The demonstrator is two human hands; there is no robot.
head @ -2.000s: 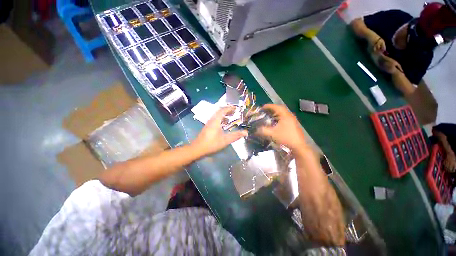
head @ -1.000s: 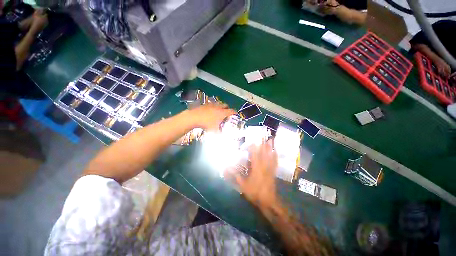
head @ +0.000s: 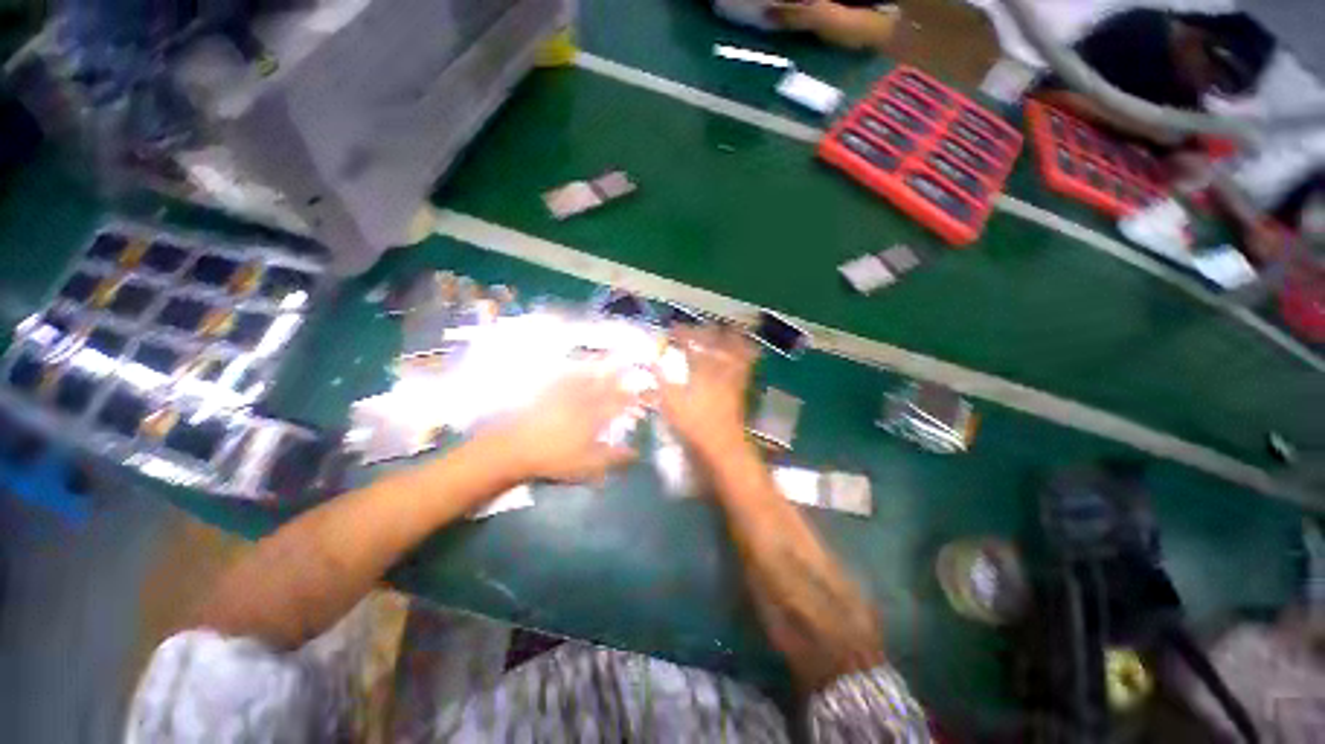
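A pile of LCD modules lies on the green bench in front of me, washed out by strong glare. My left hand is at the right part of the pile, palm down. My right hand is beside it at the pile's right edge. Both hands are blurred, and glare hides whether the fingers hold any modules. A joined unit lies just right of my right forearm. Another small stack of modules lies further right.
A clear blister tray of dark screens is at the left. A grey machine stands behind it. Red trays and joined units lie across the bench. A round tub and black soldering station are at right. People sit opposite.
The view has swung right, bringing the soldering station clearly in. My hands, earlier apart over the modules, are now close together at the pile's right side.
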